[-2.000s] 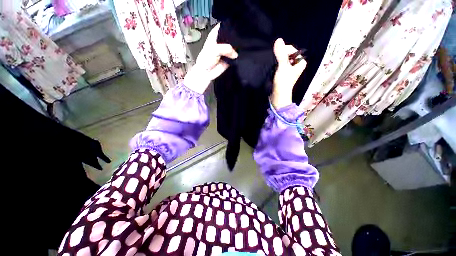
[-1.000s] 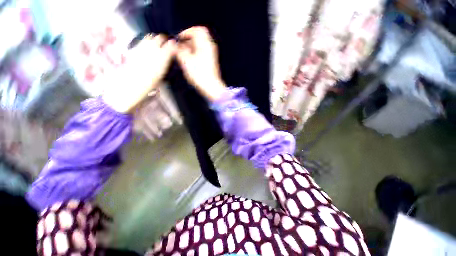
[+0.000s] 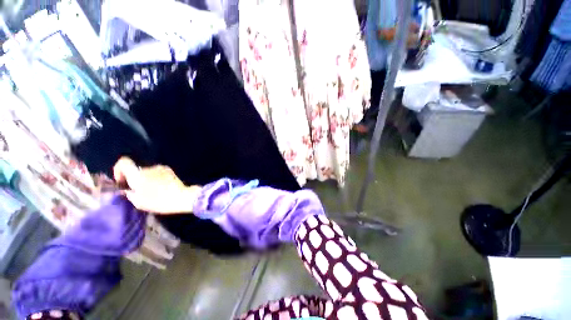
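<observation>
A black garment (image 3: 206,119) hangs from a white hanger (image 3: 150,40), with a black-and-white patterned band (image 3: 138,78) at its top. It spreads wide towards the lower left. My right hand (image 3: 156,187) is at its left lower part, fingers curled inward. My left hand (image 3: 106,182) is blurred and mostly hidden at the end of its purple sleeve cover, close to my right fingertips. Whether either hand grips the cloth or a tool cannot be seen.
Floral garments (image 3: 307,94) hang just right of the black one. A grey metal rack post (image 3: 380,112) stands beyond them. A cluttered white table (image 3: 463,75) and a pale bin (image 3: 447,128) are at the upper right. A round black base (image 3: 491,228) and a white surface (image 3: 532,287) are at the lower right.
The view has turned right. Both hands now show lower and further left in the picture, still close together. The black garment's patterned top and hanger have come into view, and the garment spreads wider.
</observation>
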